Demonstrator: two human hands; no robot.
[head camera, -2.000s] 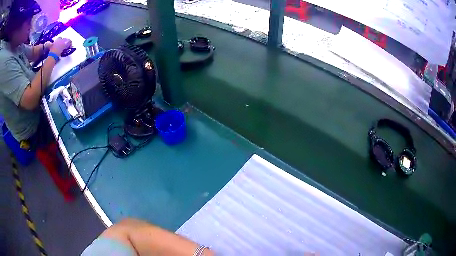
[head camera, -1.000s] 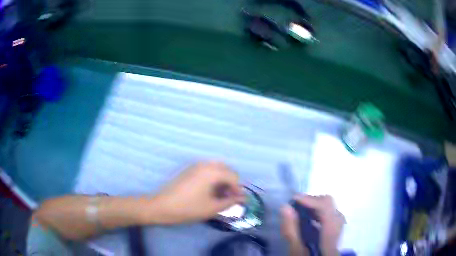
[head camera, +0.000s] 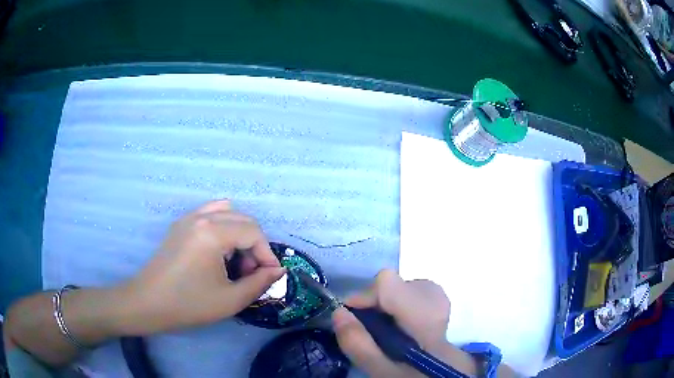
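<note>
The open ear cup of black headphones lies on the white foam sheet, showing a green circuit board (head camera: 301, 299) and a white battery (head camera: 276, 289). My left hand (head camera: 214, 269) pinches something too fine to make out at the board's upper left edge. My right hand (head camera: 399, 317) holds the black soldering iron (head camera: 384, 331) like a pen, its metal tip over the board. The other ear cup (head camera: 299, 358) lies nearer me, cut off by the bottom edge. Part of the headband (head camera: 137, 357) shows below my left wrist.
A green-flanged solder spool (head camera: 480, 129) stands at the back edge. A thin dark strand lies on the foam sheet (head camera: 222, 148). White paper (head camera: 473, 229) lies to the right, beside a blue tray (head camera: 559, 244) with a yellow sponge. More headphones sit on the green conveyor (head camera: 295, 37).
The view has swung right and down from the fan and neighbouring worker to the foam. Both hands have come together over the open ear cup, the iron's tip now at the board.
</note>
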